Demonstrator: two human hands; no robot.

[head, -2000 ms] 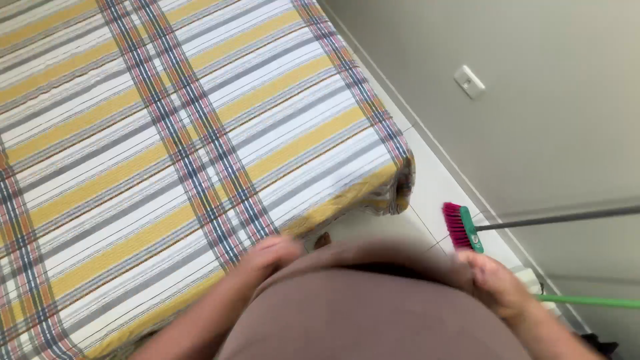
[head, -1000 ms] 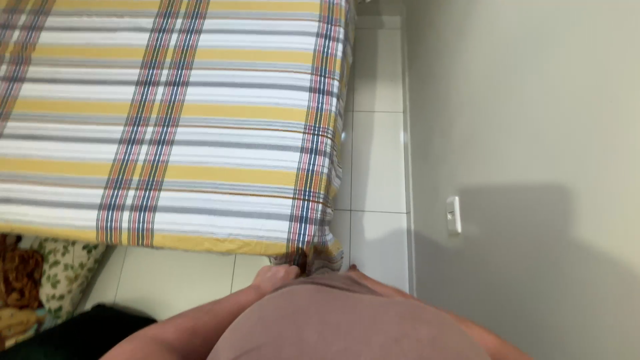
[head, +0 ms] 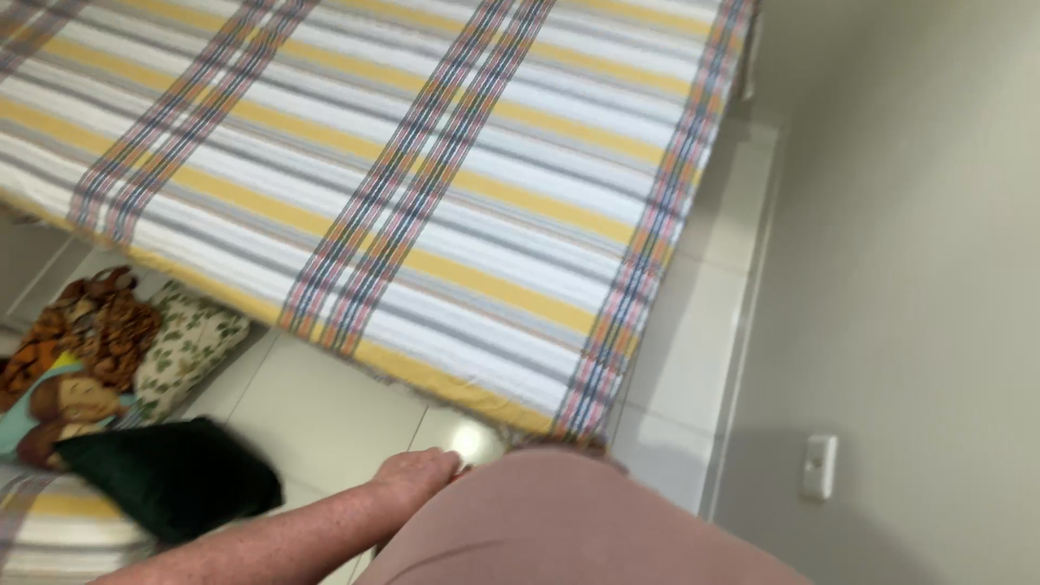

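A plaid cloth cover (head: 455,195) in white, yellow and grey stripes lies spread over a bed-like surface, its near right corner close to my body. My left hand (head: 422,471) is beside the cover's near edge, just below it, with the fingers partly hidden by my mauve shirt (head: 569,520); whether it holds anything cannot be seen. My right hand is out of sight.
At the lower left lie a dark green cushion (head: 175,479), a leaf-print pillow (head: 191,341), a crumpled brown patterned cloth (head: 110,325) and a cushion with a printed figure (head: 73,406). The wall (head: 902,244) with a white socket plate (head: 819,467) stands at the right, past a narrow strip of tiled floor (head: 682,349).
The view has turned, and the cushions at the lower left show more fully. My right hand, visible two seconds ago near a broom, is out of sight.
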